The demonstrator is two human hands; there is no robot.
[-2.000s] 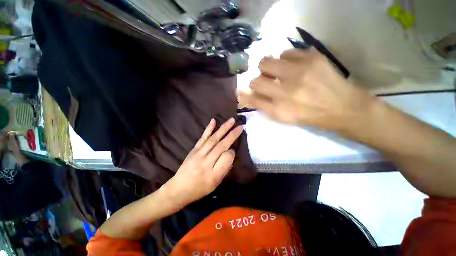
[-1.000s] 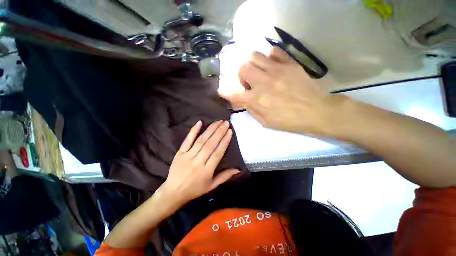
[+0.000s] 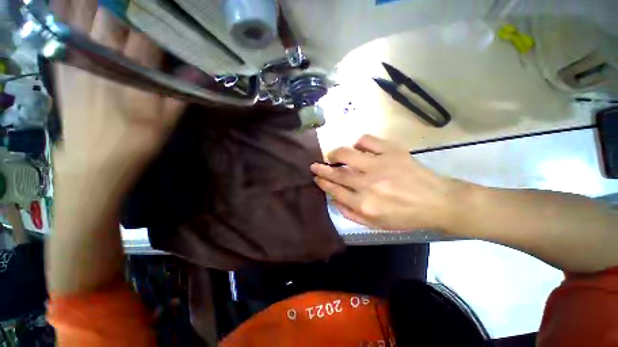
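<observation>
The dark brown fabric lies under the needle area and hangs over the table's front edge. The black fabric lies to its left. The presser foot area, shiny metal with a small pale block, stands at the brown fabric's back right corner. My right hand lies on the table with its fingertips at the brown fabric's right edge; whether they pinch it cannot be told. My left hand is raised at the upper left, blurred, partly behind a curved bar; its fingers are partly hidden.
Black thread snips lie on the machine bed right of the needle. A yellow piece lies at the back right. A black phone-like rectangle is at the right edge. A white cylindrical part stands behind the needle. A red item is at far left.
My left hand has left the brown fabric and moved up to the far left. My right hand has moved down from near the snips to the fabric's right edge. The view has shifted slightly.
</observation>
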